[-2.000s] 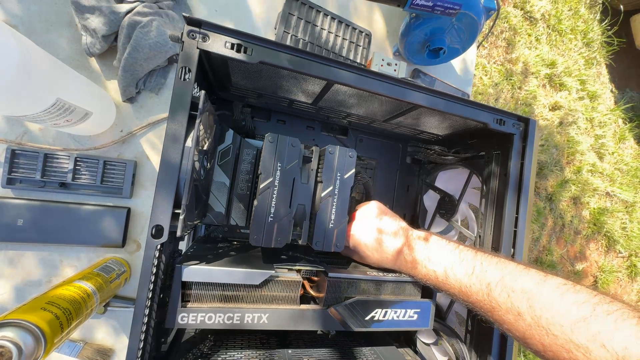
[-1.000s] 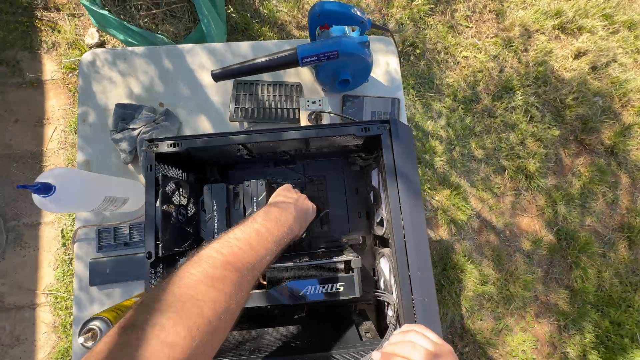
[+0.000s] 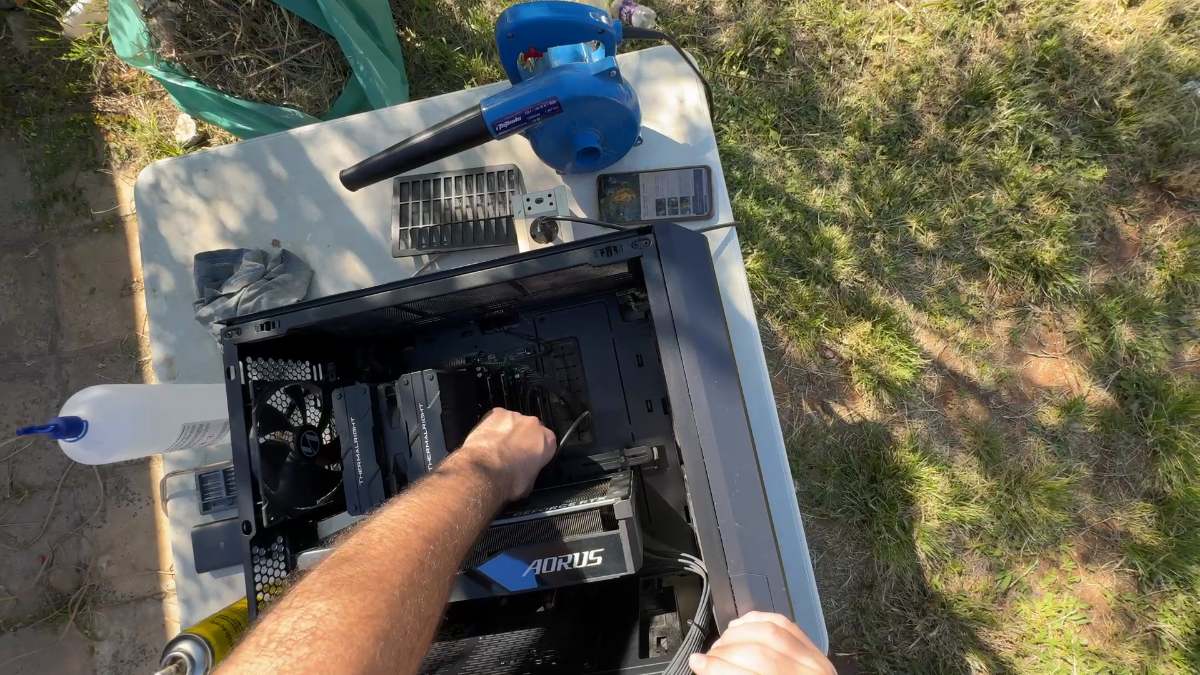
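Note:
My left hand [image 3: 511, 452] reaches into a black computer case [image 3: 722, 422], its fingers curled beside the Thermalright CPU cooler [image 3: 420, 422] and above the Aorus graphics card [image 3: 562, 562]. What the fingertips touch is hidden. A thin cable [image 3: 574, 429] curves up just right of this hand. At the bottom edge, my right hand [image 3: 769, 647] lies at the front side of the case, next to a bundle of dark cables [image 3: 694, 600]; its grip is partly out of frame. A case fan [image 3: 305, 445] sits at the left inside the case.
Beyond the case, a blue electric blower [image 3: 581, 112], a black slotted grille [image 3: 457, 211], a power socket [image 3: 542, 204] and a phone [image 3: 654, 194] lie on the white table [image 3: 244, 197]. Leftward are a grey cloth [image 3: 248, 281], a spray bottle [image 3: 141, 422] and a yellow aerosol can [image 3: 216, 637].
Two seconds ago an arm reached in from the right; now my left arm comes from the lower left. My right hand has come to the front side of the case. The view is wider.

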